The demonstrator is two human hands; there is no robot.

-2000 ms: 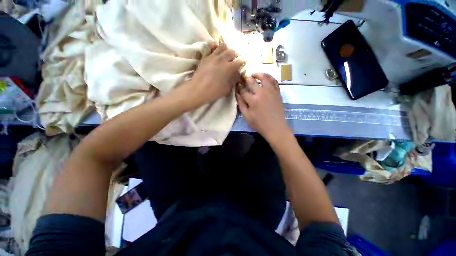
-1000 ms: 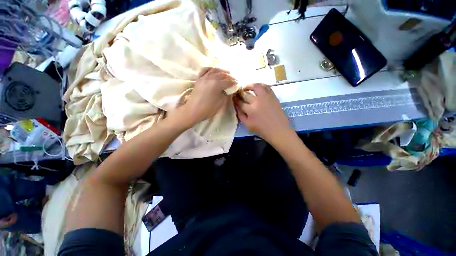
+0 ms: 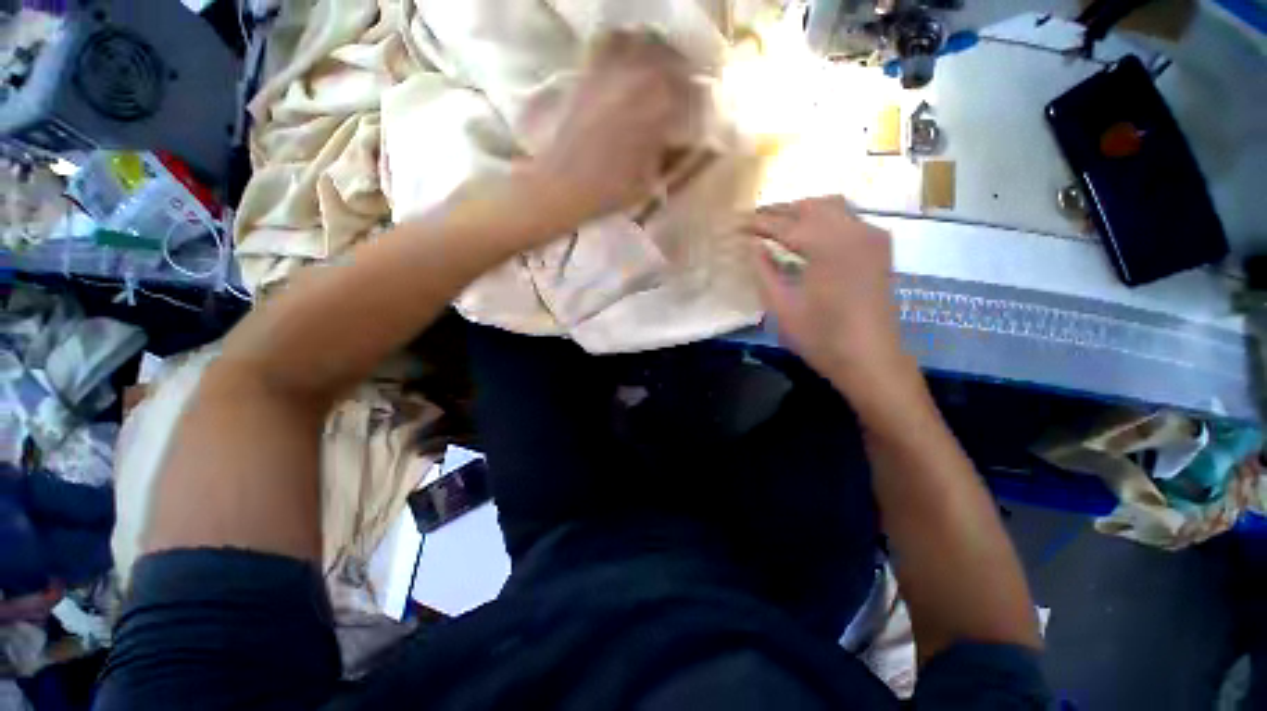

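Cream cloth (image 3: 632, 285) lies heaped left of the needle area and hangs over the table's front edge. My left hand (image 3: 632, 118) is blurred, on the upper part of the cloth; its fingers cannot be made out clearly. My right hand (image 3: 831, 271) is at the cloth's right edge, thumb and fingertips bent together there; whether they pinch the cloth cannot be told. The presser foot area (image 3: 913, 49) of the sewing machine is up and to the right of my hands, beside a bright glare that hides the needle.
A black smartphone (image 3: 1139, 174) lies on the machine bed at right. A ruler strip (image 3: 1014, 317) runs along the front edge. A grey box with a round grille (image 3: 122, 72) and a packet (image 3: 146, 195) are at left. Scrap cloth (image 3: 1181, 479) hangs at right. Another phone (image 3: 452, 496) lies low.
The view has shifted. My left hand has moved up and away from my right hand; the two were close together before. The cloth between them is now spread flatter.
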